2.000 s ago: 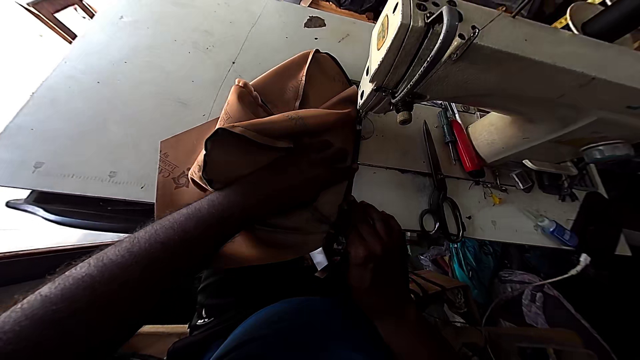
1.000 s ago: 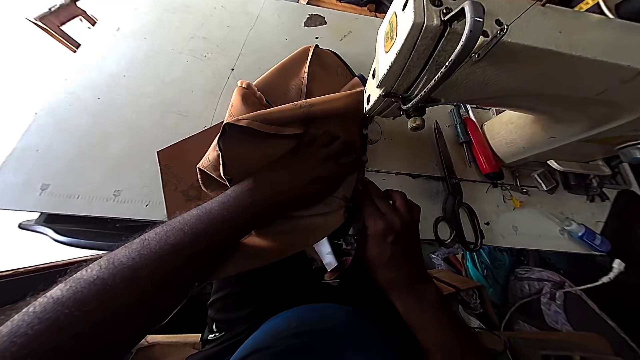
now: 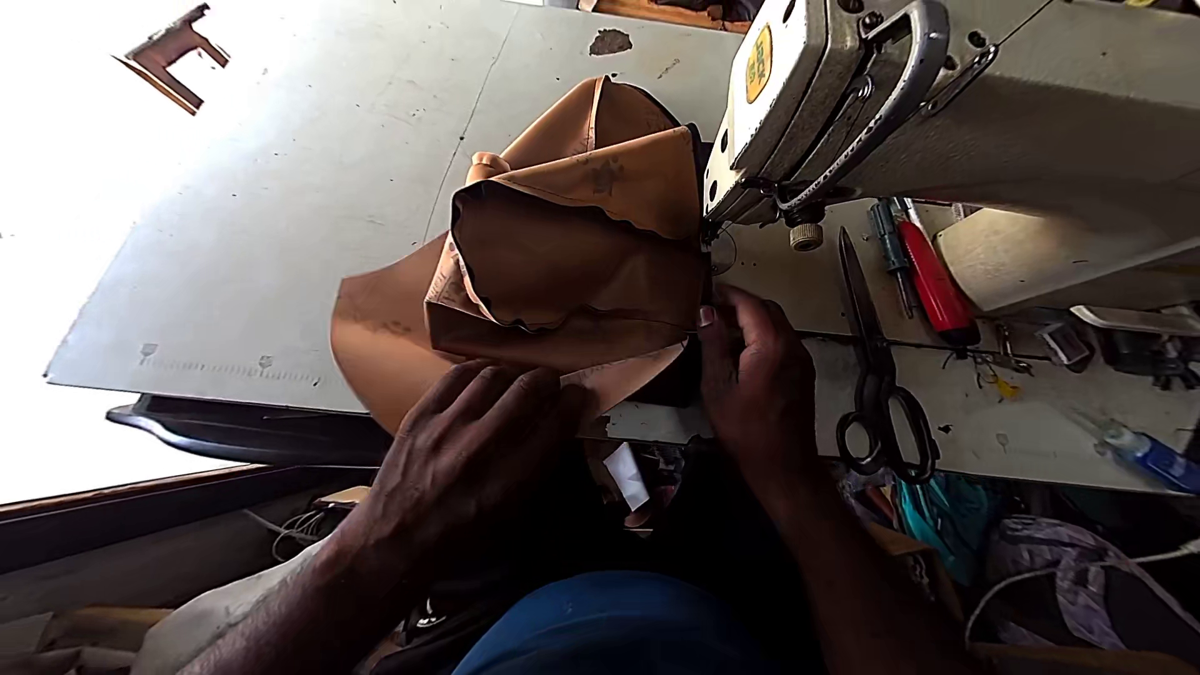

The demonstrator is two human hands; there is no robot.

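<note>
A brown, leather-like sheet piece (image 3: 581, 272) with dark edging lies folded on the sewing machine table, its right edge at the needle area of the sewing machine (image 3: 797, 103). My left hand (image 3: 487, 422) rests with curled fingers on the near edge of the brown material; whether it pinches the edge cannot be told. With thumb and forefinger, my right hand (image 3: 755, 366) grips the dark edging at the material's right side, just nearer to me than the needle area. The presser foot is mostly hidden beneath the machine head.
Black-handled fabric scissors (image 3: 877, 394) lie right of my right hand. Beyond them are a red-handled tool (image 3: 936, 281), a screwdriver (image 3: 892, 248) and a blue bottle (image 3: 1158, 455). A bracket-shaped piece (image 3: 169, 56) sits at the far left. Bags (image 3: 1059, 581) hang or lie below the table's edge.
My left hand has come back from on top of the brown material to its near edge. More of the folds now show. My right hand stays near the edging.
</note>
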